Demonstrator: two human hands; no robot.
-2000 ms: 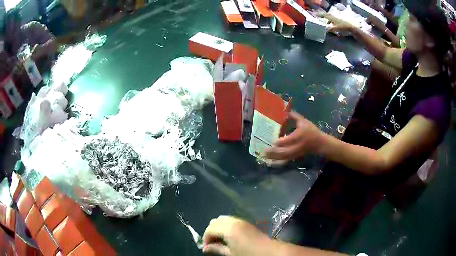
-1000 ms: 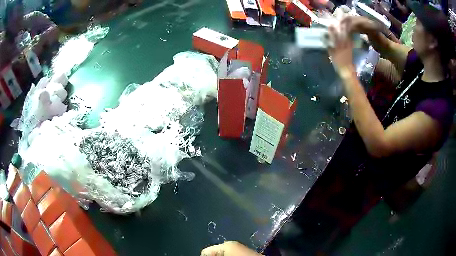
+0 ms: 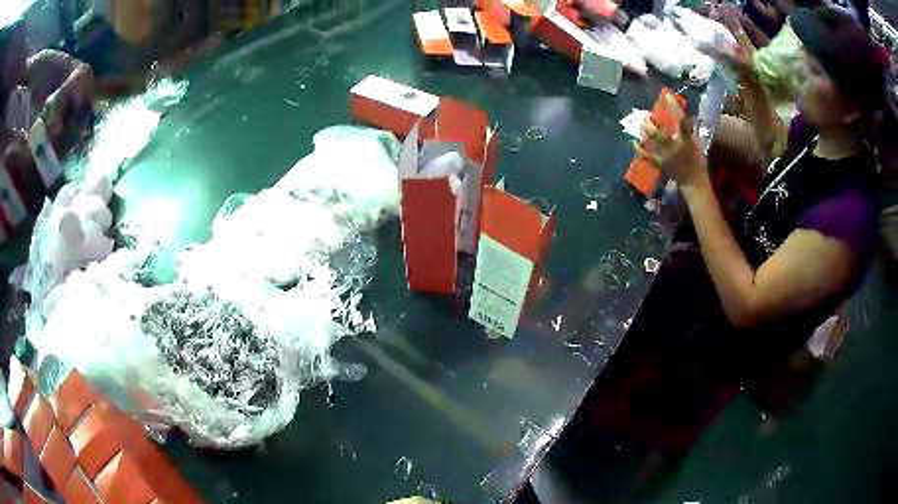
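Observation:
A sliver of my right hand (image 3: pixel 414 500) shows at the bottom edge; its fingers are cut off. My left hand is out of the picture. Two open orange boxes stand at the table's centre: the taller box (image 3: pixel 430 236) has raised flaps and whitish contents, and the other box (image 3: pixel 500 281) shows a printed white side. A closed orange-and-white box (image 3: pixel 394 98) lies behind them. To their left, a crumpled clear poly bag (image 3: pixel 212 418) is open around a heap of silver-grey pieces (image 3: pixel 217 349).
A block of orange boxes (image 3: pixel 123 472) fills the lower left. More clear bags (image 3: pixel 305 207) lie at left centre. A neighbouring worker (image 3: pixel 807 226) at the right holds an orange box (image 3: pixel 657 143). Boxes (image 3: pixel 463 39) lie at the far end. Scraps and thin loops dot the dark-green table (image 3: pixel 394 394).
My right hand has dropped back almost out of the bottom edge; a thin pale strand was at it earlier. The neighbour's hand has left the open boxes and now holds an orange box.

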